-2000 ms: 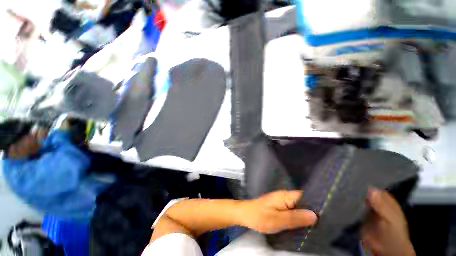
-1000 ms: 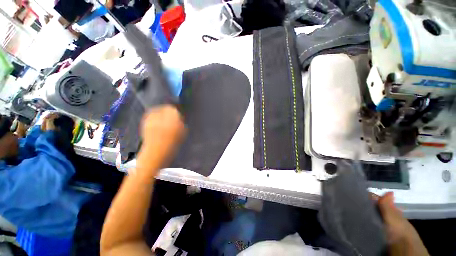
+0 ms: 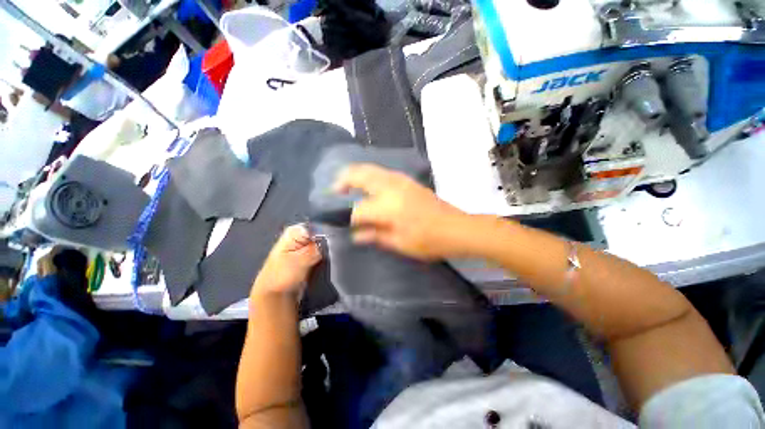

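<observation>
My left hand [image 3: 288, 261] is closed on the edge of a dark grey joined workpiece [image 3: 382, 276], which hangs over the table's front edge toward my lap. My right hand [image 3: 390, 209] is on the upper part of the cloth, blurred, with its fingers over a lighter grey fold; its exact hold is unclear. A band with stitch lines [image 3: 382, 96] lies behind the hands. A flat grey cut panel [image 3: 294, 147] lies partly under the work. A small cut piece [image 3: 220, 178] lies on the panels at the left.
The white and blue overlock machine [image 3: 545, 109] stands at the right, its bed plate partly hidden by my right forearm. A grey machine part with a round vent [image 3: 77, 204] is at the left. A person in a blue sleeve [image 3: 50, 343] sits far left. A red container [image 3: 218, 65] is behind.
My left hand has come back from the left panels to the cloth. My right hand has moved left, across the machine front. The workpiece has shifted left, and the small piece now lies on the panels.
</observation>
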